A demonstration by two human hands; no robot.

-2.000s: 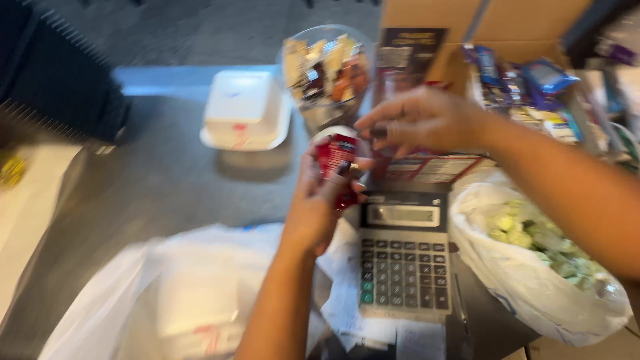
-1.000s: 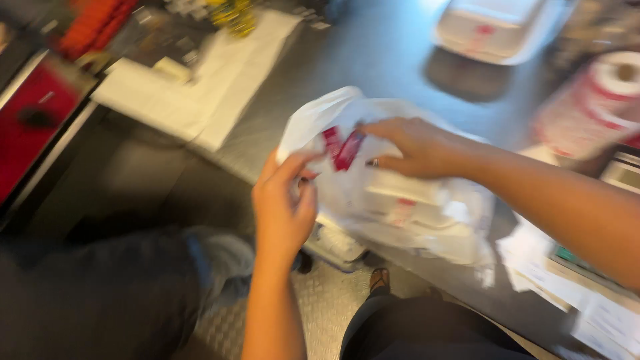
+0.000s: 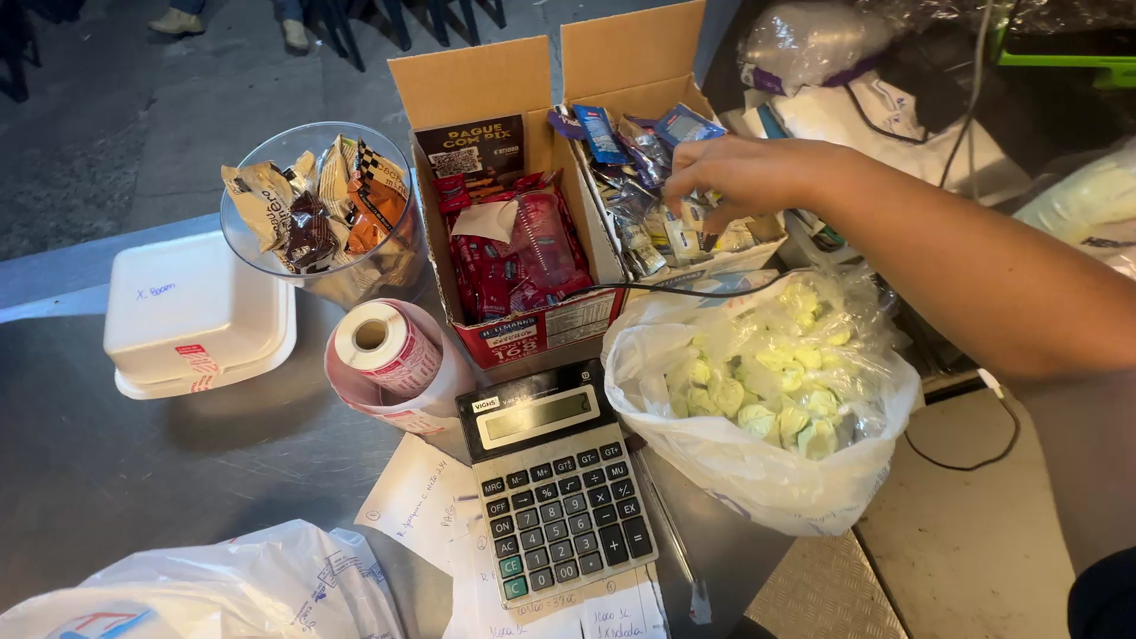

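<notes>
My right hand (image 3: pixel 737 182) reaches over a cardboard box of mixed condiment sachets (image 3: pixel 661 232), its fingers bent down at the sachets; whether it pinches one cannot be made out. Left of it stands a Hellmann's carton (image 3: pixel 532 333) full of red sachets (image 3: pixel 497 275). Below the hand sits a white plastic bag (image 3: pixel 657 382) holding small tied pouches with pale green contents (image 3: pixel 790 390). My left hand is out of the frame. A white plastic carrier bag (image 3: pixel 240 586) lies at the lower left edge.
A white foam container (image 3: pixel 195 311) with a tape strip stands on the metal counter (image 3: pixel 80 444). Near it are a clear tub of wrapped snacks (image 3: pixel 324 213) and a label roll (image 3: pixel 382 346). A calculator (image 3: pixel 568 479) rests on handwritten papers (image 3: pixel 417 506). A black cable (image 3: pixel 674 288) crosses the boxes.
A second ago both hands were at the carrier bag with red sachets; now my right hand is over the mixed sachets and my left hand has left the view. The view has swung to the right.
</notes>
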